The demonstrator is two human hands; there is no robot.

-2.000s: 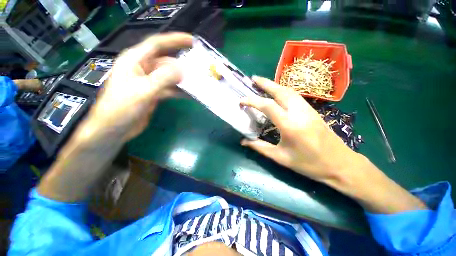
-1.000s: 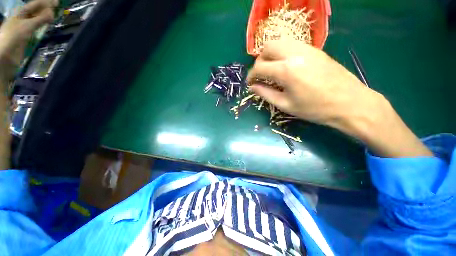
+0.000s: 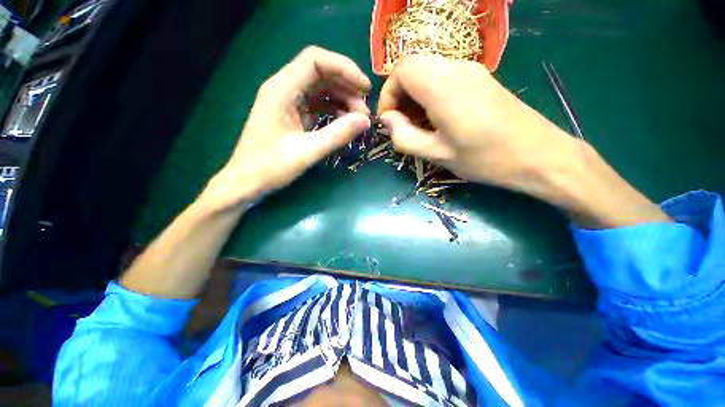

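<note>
My left hand (image 3: pixel 290 135) and right hand (image 3: pixel 469 119) meet fingertip to fingertip just above the loose piles. Thumb and index finger of each are pinched close together. A tiny dark bit shows between them, too small to name; which hand grips it is unclear. Black key parts (image 3: pixel 340 151) lie under my left fingers, partly hidden. Pale-gold slivers (image 3: pixel 421 171) lie below my right hand, which hides part of that pile. A few slivers (image 3: pixel 447 213) lie nearer to me.
A red bin (image 3: pixel 498 38) full of pale-gold slivers stands beyond my right hand. Tweezers (image 3: pixel 563 99) lie at the right on the green tabletop (image 3: pixel 262 230). A black rack (image 3: pixel 87 159) with silver phone frames (image 3: pixel 32 103) is at the left.
The phone frame held in both hands two seconds ago is gone from them. My left hand has come from the rack side to meet my right hand, which moved slightly left off the gold pile.
</note>
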